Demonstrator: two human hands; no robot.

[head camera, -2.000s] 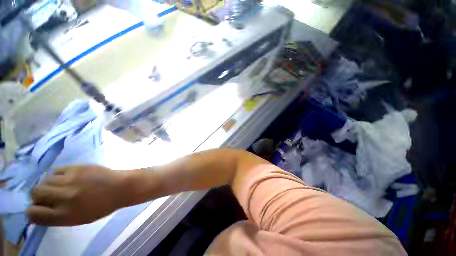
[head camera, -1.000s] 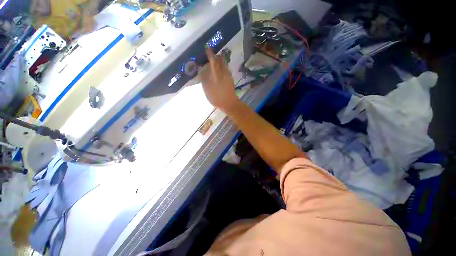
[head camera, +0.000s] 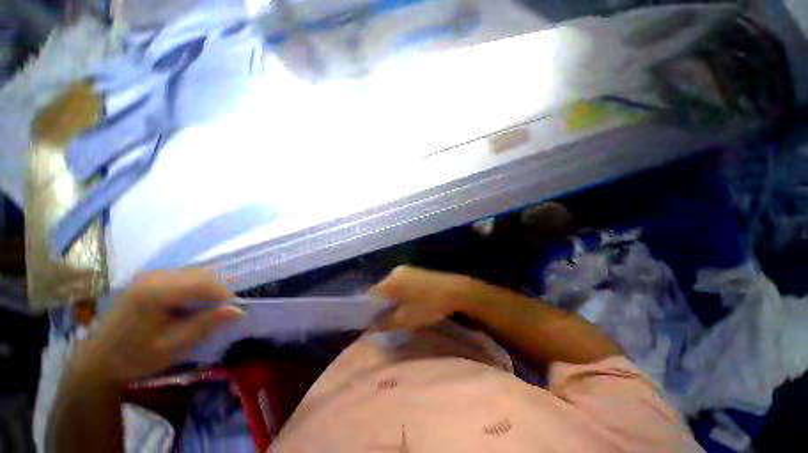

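A pale light blue strip (head camera: 301,315) is stretched between my two hands, in front of the machine table's front edge and close to my body. My left hand (head camera: 164,323) grips its left end; my left hand is blurred. My right hand (head camera: 421,299) grips its right end. Another light blue curved strip (head camera: 217,232) lies on the white machine table (head camera: 354,146) near the front edge. Loose light blue cut pieces (head camera: 133,128) lie at the table's left. The needle area is lost in glare and blur.
A shiny brown board (head camera: 58,239) is at the left table end. A printed ruler strip (head camera: 266,261) runs along the front edge. A red basket (head camera: 257,398) holding bluish cloth is below my left hand. Whitish scraps (head camera: 620,292) lie over dark blue at the right. A yellow item (head camera: 585,115) lies on the table.
The view has swung left and down. My right hand has left the machine's control panel and now grips the strip at my front. My left hand has come in from the left edge.
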